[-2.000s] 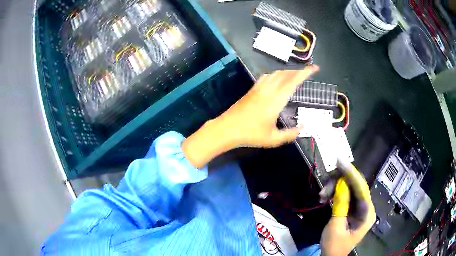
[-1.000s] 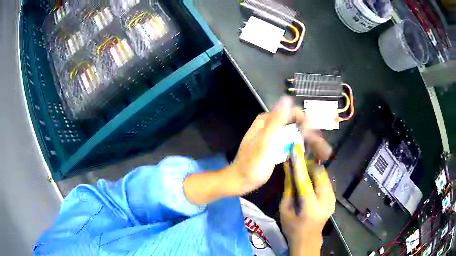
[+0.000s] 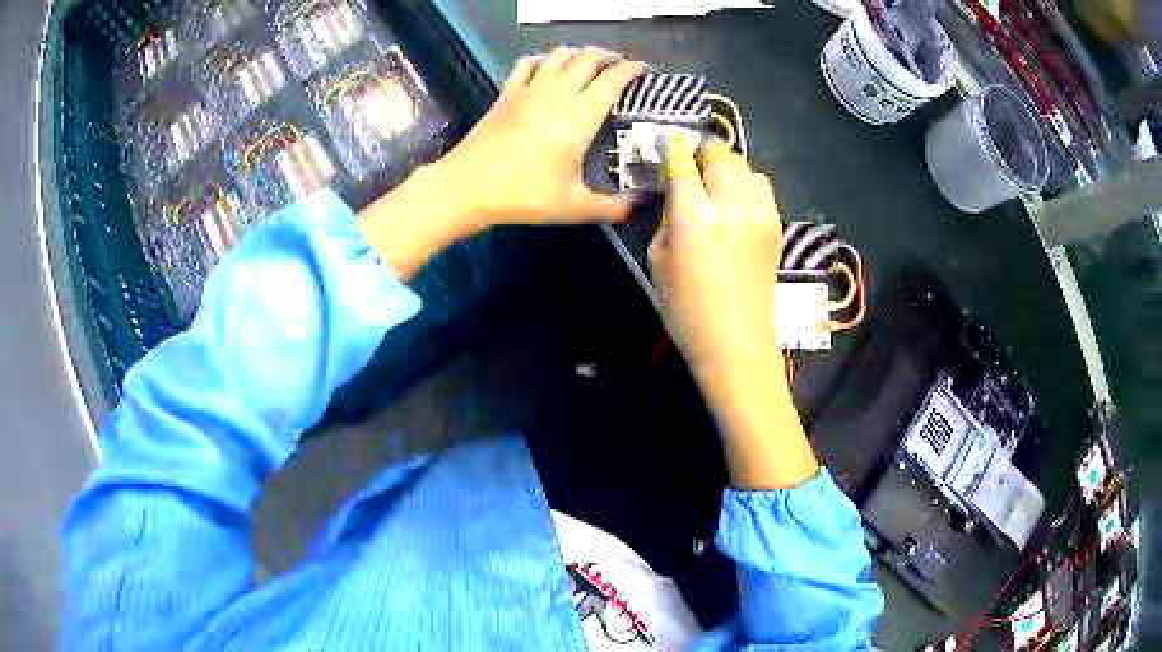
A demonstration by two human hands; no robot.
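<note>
The farther heat sink [image 3: 668, 97], with striped fins and a pale base plate [image 3: 637, 155], lies on the dark bench. My left hand [image 3: 542, 143] is bare and grips its left end, fingers at the fins and thumb by the plate. My right hand [image 3: 716, 236] has its fingertips, one with a yellow covering, pressed on the plate; anything beneath them is hidden. A second heat sink [image 3: 808, 250] lies nearer, untouched, partly behind my right hand, its white plate [image 3: 803, 316] showing.
A dark teal crate [image 3: 440, 57] at left holds clear trays of wired units. A white tub [image 3: 879, 64] and translucent cup [image 3: 981, 150] stand at back right. A black jig [image 3: 911, 446] with a silver stencil [image 3: 971, 455] lies at right. Wired modules [image 3: 1030, 618] lie lower right.
My hands have moved from a small cyan-and-white piece near the bench edge to the farther heat sink. The left now grips it and the right presses on its plate.
</note>
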